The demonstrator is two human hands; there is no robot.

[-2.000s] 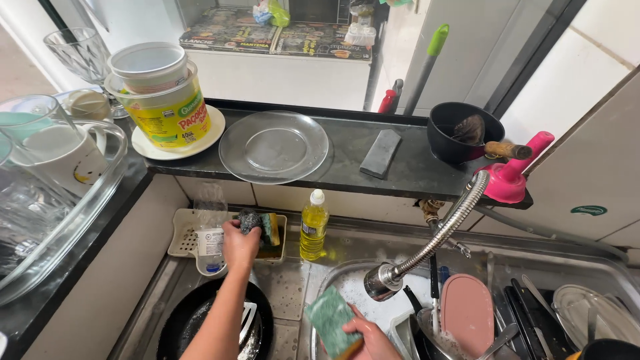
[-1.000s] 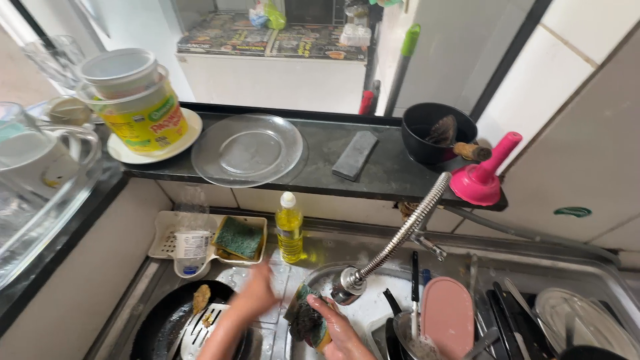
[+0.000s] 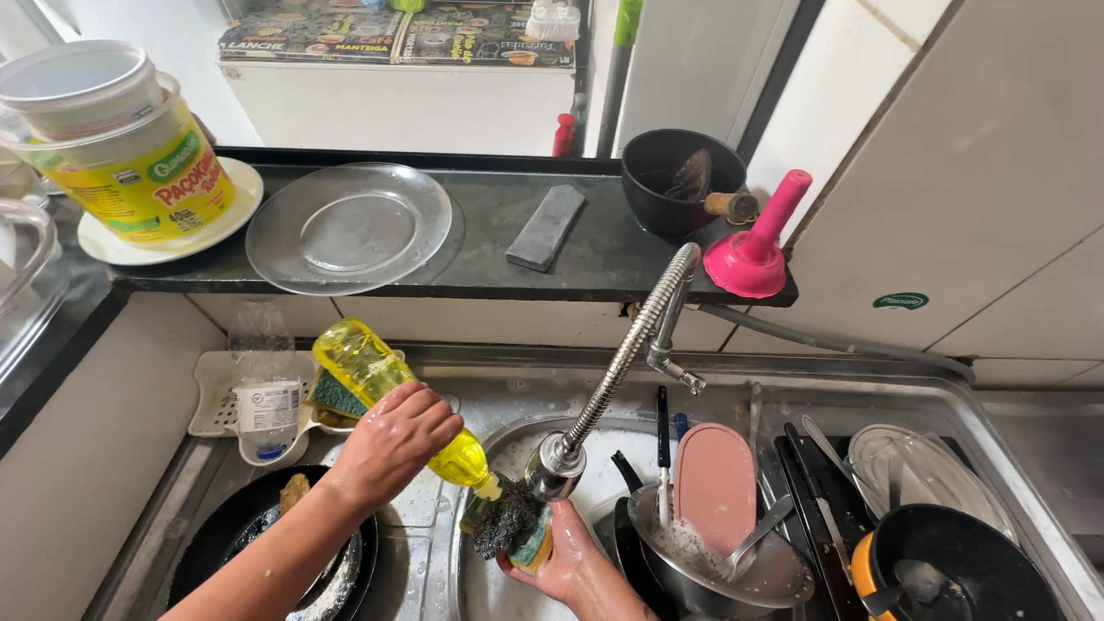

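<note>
My left hand (image 3: 401, 444) grips a bottle of yellow dish soap (image 3: 358, 358), tilted with its nozzle down at a dark scouring pad (image 3: 507, 517). That pad lies against a green and yellow sponge (image 3: 533, 545) in my right hand (image 3: 569, 556), over the soapy round sink basin (image 3: 483, 595). Just above my right hand is the head of the flexible metal faucet (image 3: 556, 461). Another sponge (image 3: 336, 397) rests in the white caddy (image 3: 207, 392) beside a clear upside-down bottle (image 3: 267, 410). My left forearm crosses above a black frying pan (image 3: 203, 539) and hides part of it.
Right of the basin stand a metal bowl (image 3: 776, 578) with utensils, a pink lid (image 3: 716, 483), knives and a black pan (image 3: 966, 552). The dark ledge holds a glass plate (image 3: 349, 228), a sharpening stone (image 3: 548, 226), a black pot (image 3: 664, 185), a pink plunger (image 3: 746, 259) and stacked tubs (image 3: 129, 172).
The soap bottle stood upright behind the sink; now my left hand holds it tilted over the scouring pad. Earlier my left hand was at the caddy with the dark pad, which is now by my right hand.
</note>
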